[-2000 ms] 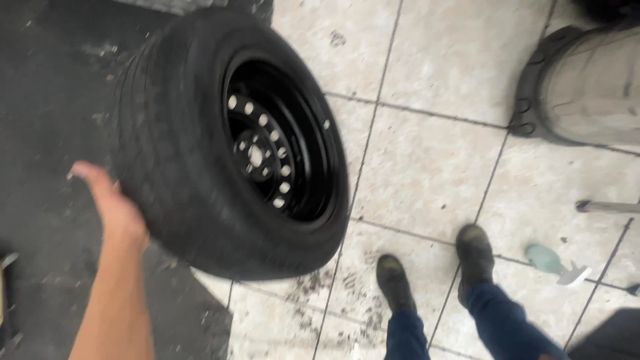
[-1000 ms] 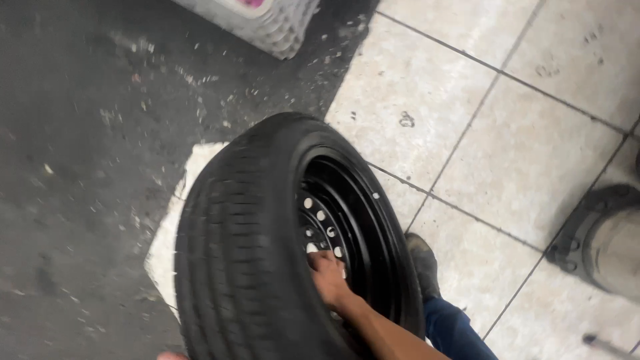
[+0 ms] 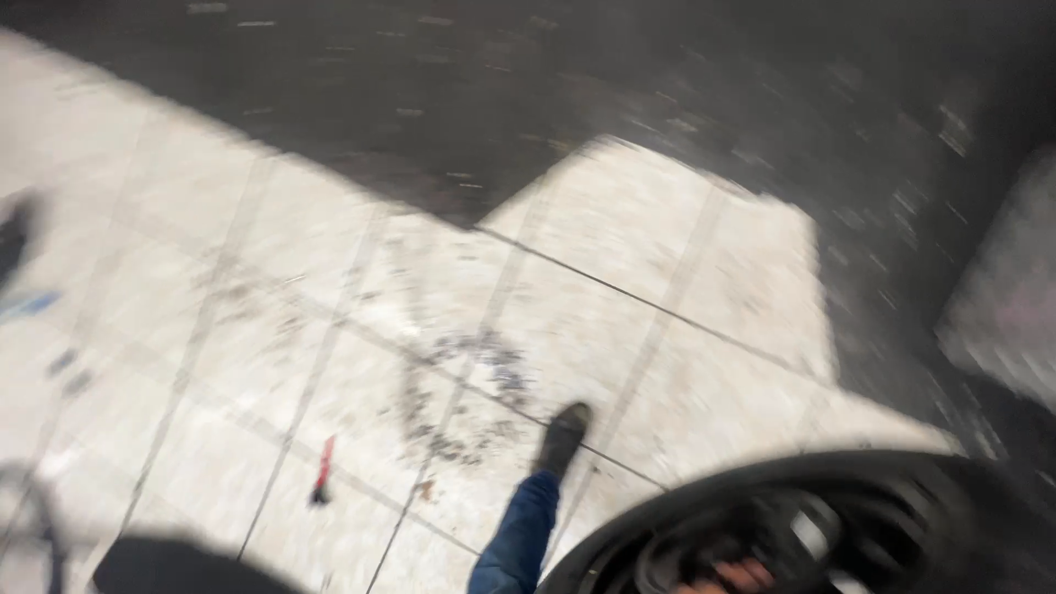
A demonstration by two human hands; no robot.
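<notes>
A car wheel, a black tyre (image 3: 775, 474) on a black steel rim, fills the lower right and is partly cut off by the frame's bottom edge. Blurred fingers of my right hand (image 3: 730, 575) show at the rim's centre, hooked into its openings; the rest of that hand is out of view. My left hand is not visible.
White floor tiles (image 3: 627, 223) with dark smudges border a dark floor (image 3: 371, 107). My shoe (image 3: 565, 437) stands left of the wheel. A red-handled tool (image 3: 323, 470) lies on the tiles. A blurred pale object (image 3: 1011, 305) stands at right; a dark shape (image 3: 181, 565) is lower left.
The view has swung strongly. My right hand, away from the rim two seconds ago in what shows, came to its centre. The wheel now sits low at the right. My left hand has left view.
</notes>
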